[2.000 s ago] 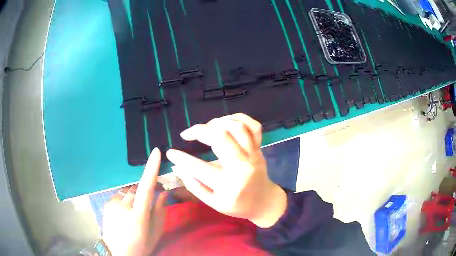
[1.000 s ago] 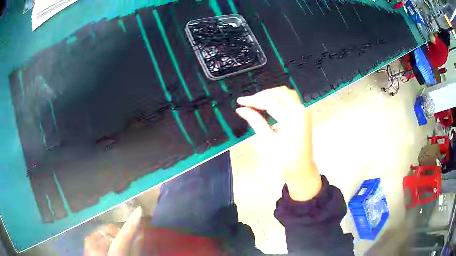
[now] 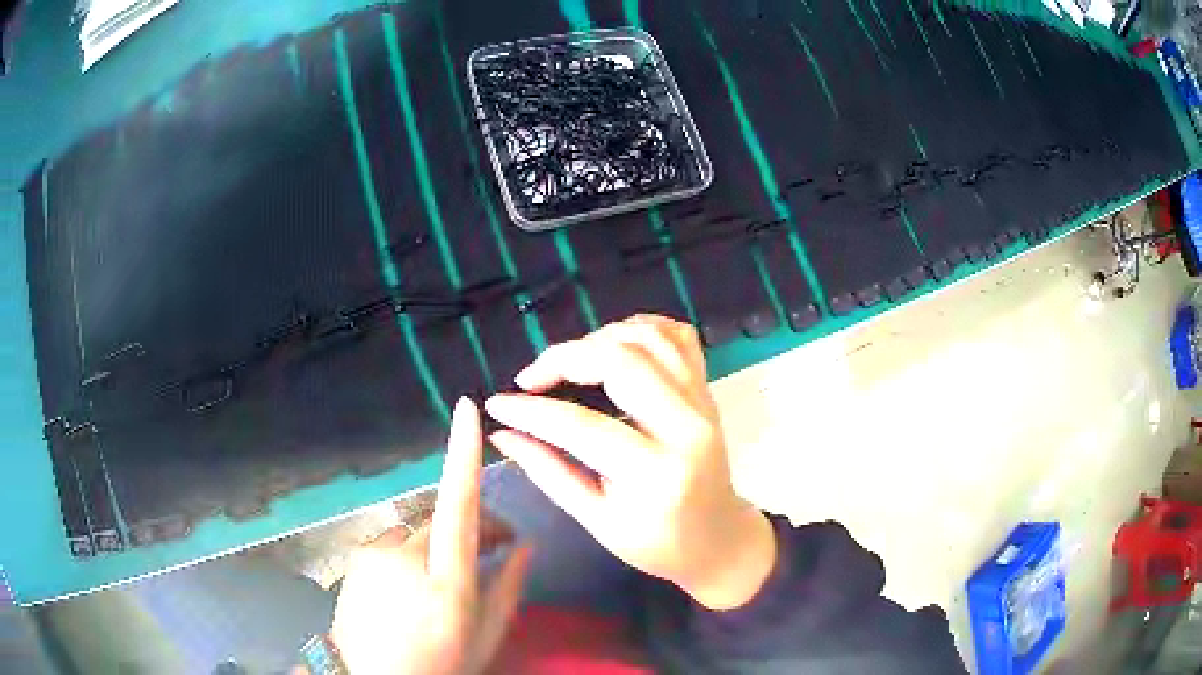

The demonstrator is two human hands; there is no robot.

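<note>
Many flat black straps (image 3: 224,198) lie side by side on the green table top (image 3: 251,508). Thin black clips (image 3: 211,393) lie in an uneven line across them. A clear square box (image 3: 699,161) of tangled black clips rests on the straps. My right hand (image 3: 646,455) is at the near table edge, thumb and fingers bent close together over the strap ends; what lies between the fingertips is too dark to tell. My left hand (image 3: 429,580) is beside it, index finger extended, its tip close to the right fingertips; its other fingers are partly hidden.
White papers (image 3: 125,27) lie at the far left of the table. On the pale floor at the right stand a blue bin (image 3: 1018,600) and a red stool (image 3: 1160,554). More blue and red items are at the right edge.
My right hand has moved left and nearer, from beside the clip box to the strap ends. My left hand has risen to the table edge to meet it.
</note>
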